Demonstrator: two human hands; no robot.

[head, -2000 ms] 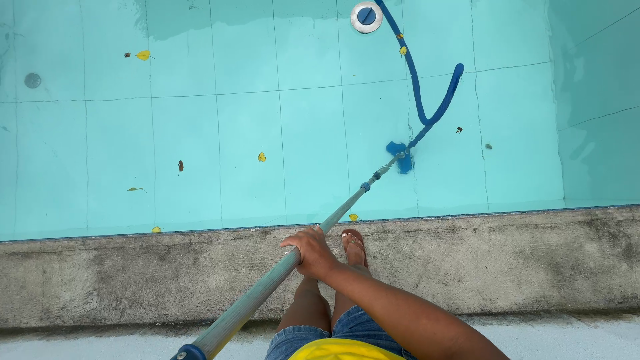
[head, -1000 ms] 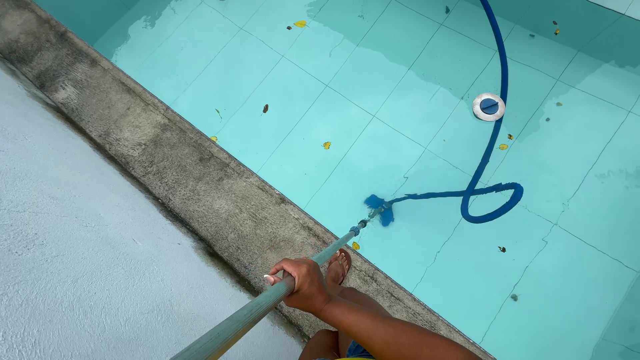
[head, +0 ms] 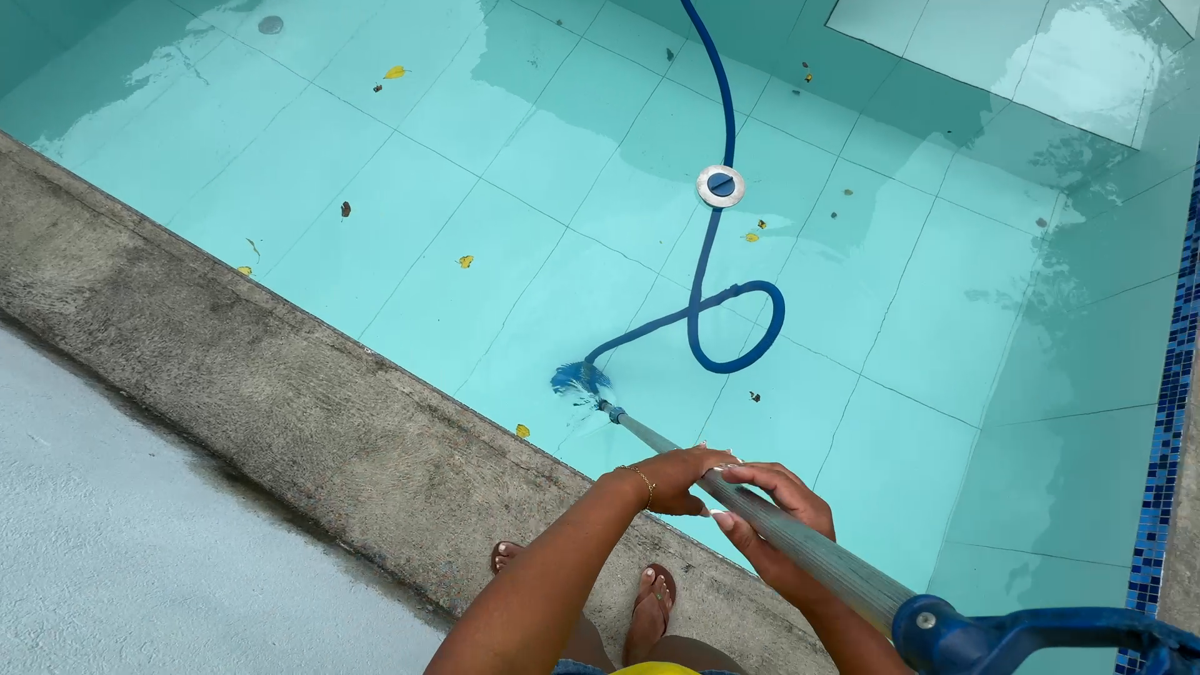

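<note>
A long ribbed metal pole slants from the lower right down to a blue pool vacuum head at the water, where ripples show. My left hand, with a thin bracelet at its wrist, wraps the pole from the left. Just behind it, my right hand is round the pole, fingers on one side and thumb on the other. A blue hose runs from the head, makes a loop and leaves at the top. At the pole's near end is a blue plastic handle fitting.
My sandaled feet stand on the concrete pool edge. A round white fitting with a blue centre lies over the hose's line. Yellow leaves and dark debris are scattered in the pool. Blue mosaic tiles line the right wall.
The pole's near end has swung from lower left to lower right. My left hand, unseen in both earlier frames, is now on the pole beside my right. The view has turned and shifted.
</note>
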